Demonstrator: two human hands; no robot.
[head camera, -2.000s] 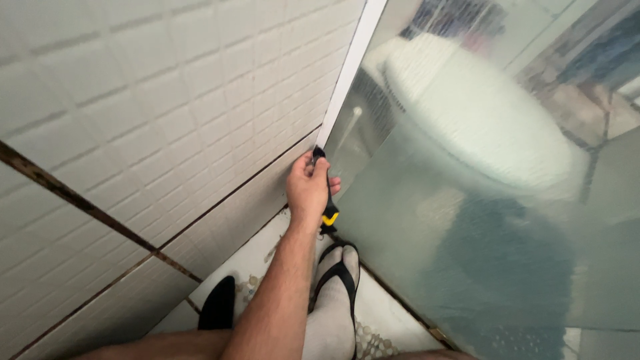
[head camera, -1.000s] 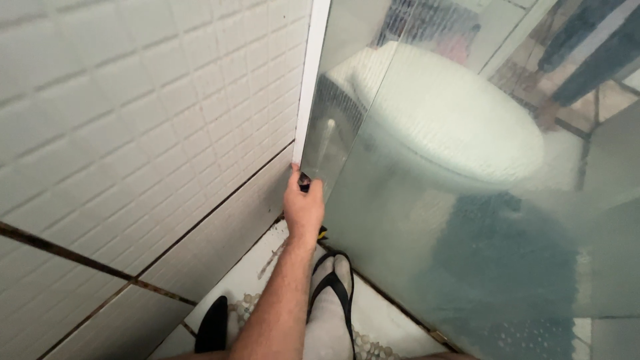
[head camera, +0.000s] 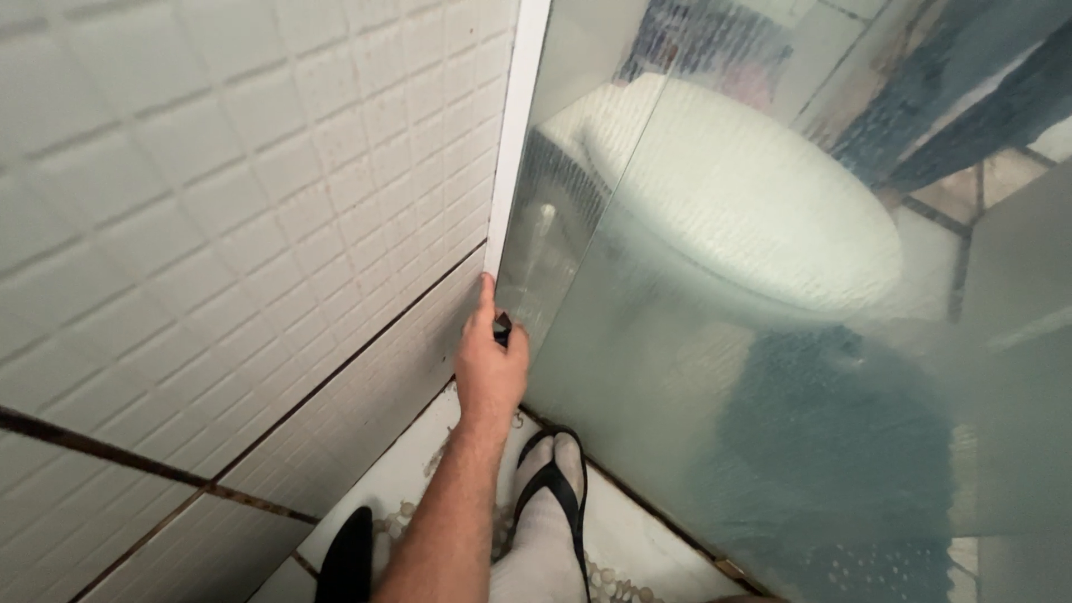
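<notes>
My left hand (head camera: 492, 360) is closed round a dark tool (head camera: 502, 329), of which only a black end shows between forefinger and thumb. The forefinger points up and its tip touches the lower part of a white vertical strip (head camera: 509, 151). This strip runs between the white tiled wall (head camera: 251, 167) and a wet glass shower panel (head camera: 636, 368). The hand is low in the corner, above the floor and close to the glass. My right hand is out of view.
A foot in a black flip-flop (head camera: 550, 494) stands below the hand, with part of another black flip-flop (head camera: 347, 557) to the left. Pebbles (head camera: 615, 578) are set in the pale floor. Behind the glass are a white toilet lid (head camera: 754, 193), a blue-green mat (head camera: 829, 444) and dark blue cloth (head camera: 988, 92).
Two seconds ago the tool's black and yellow parts showed along my palm; now the hand hides most of it. The forefinger has stretched up onto the white strip.
</notes>
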